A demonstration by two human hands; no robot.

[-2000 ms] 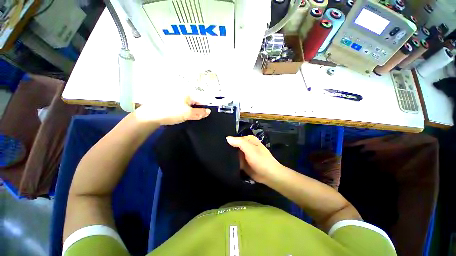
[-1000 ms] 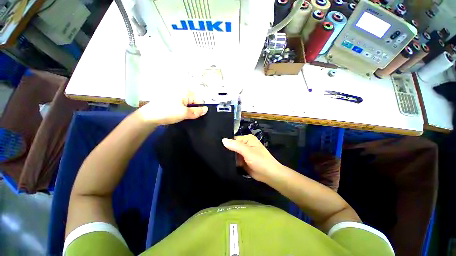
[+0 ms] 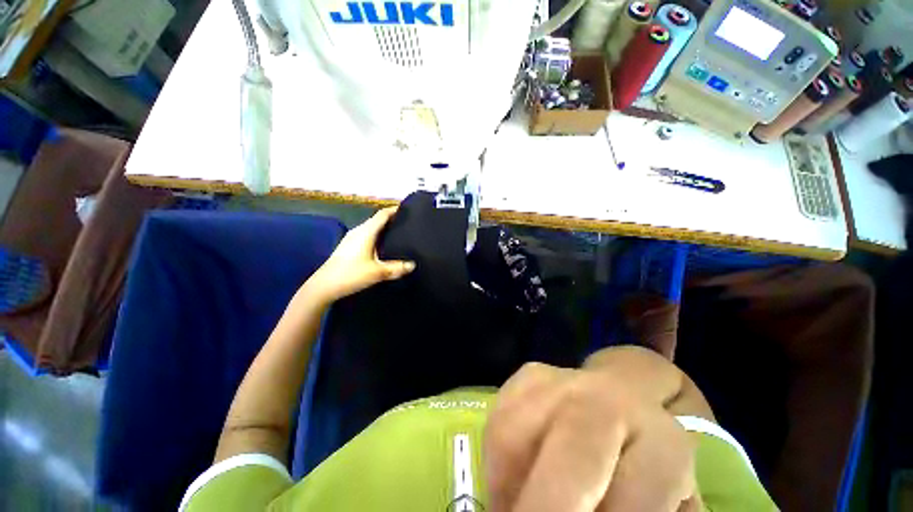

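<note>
A black garment piece [image 3: 432, 262] lies with its top edge under the small silver work clamp [image 3: 450, 199] of the white JUKI machine head [image 3: 400, 60] and hangs down over the lap. My left hand [image 3: 372, 258] holds the garment's left edge just below the clamp, thumb on top. My right hand [image 3: 591, 440] is raised close to the camera at the lower middle, away from the garment; its fingers are bent and it is unclear whether it holds anything. A black-and-white patterned part [image 3: 519, 268] shows right of the clamp, below the table edge.
Right of the machine are a cardboard box [image 3: 571, 118] of small parts, a control panel [image 3: 746, 65], thread cones [image 3: 641, 65], dark snips [image 3: 687, 180] and a pale keypad device [image 3: 811, 178]. A lamp [image 3: 256, 130] stands left. A blue bin [image 3: 215, 340] and a brown-lined bin [image 3: 801, 300] flank the lap.
My right hand has let go of the garment and come up toward the camera. My left hand has moved down from beside the clamp to the garment's left edge. The patterned part shows more.
</note>
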